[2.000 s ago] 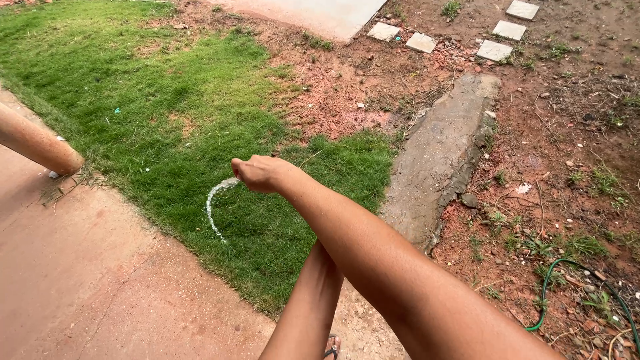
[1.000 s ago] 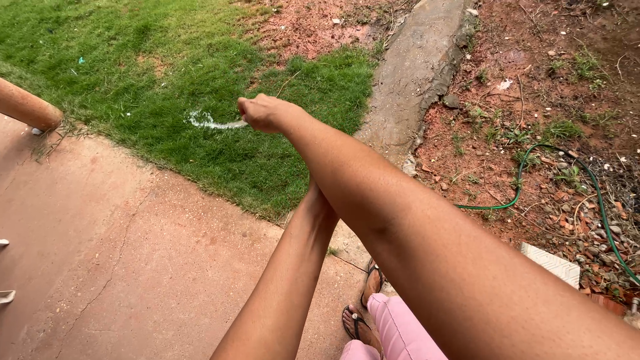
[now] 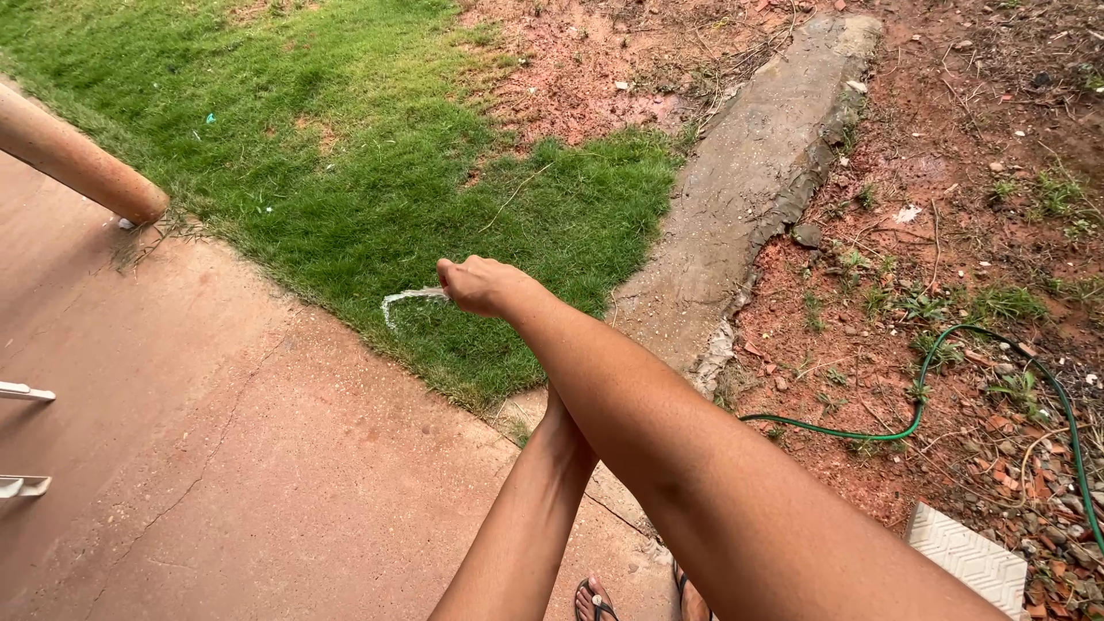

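My right hand (image 3: pixel 476 286) is closed in a fist over the lawn (image 3: pixel 319 198), and a short stream of water (image 3: pixel 412 296) arcs leftward and down from it onto the grass. The hose end inside the fist is hidden. My right forearm reaches in from the lower right and crosses over my left forearm, which covers my left hand from sight. A green garden hose (image 3: pixel 862 436) lies curved on the red soil at the right and passes out of sight behind the right arm.
A round post (image 3: pixel 95 164) stands at the left on the reddish concrete floor (image 3: pixel 259 448). White furniture legs (image 3: pixel 24 486) show at the left edge. A raised concrete strip (image 3: pixel 733 172) borders the lawn. A patterned tile (image 3: pixel 966 552) lies at the lower right, and sandalled feet (image 3: pixel 595 599) show below.
The water stream arced far down two seconds ago, reached out leftward one second ago, and is shorter now. Both arms stay crossed. The view has tilted down since the oldest frame.
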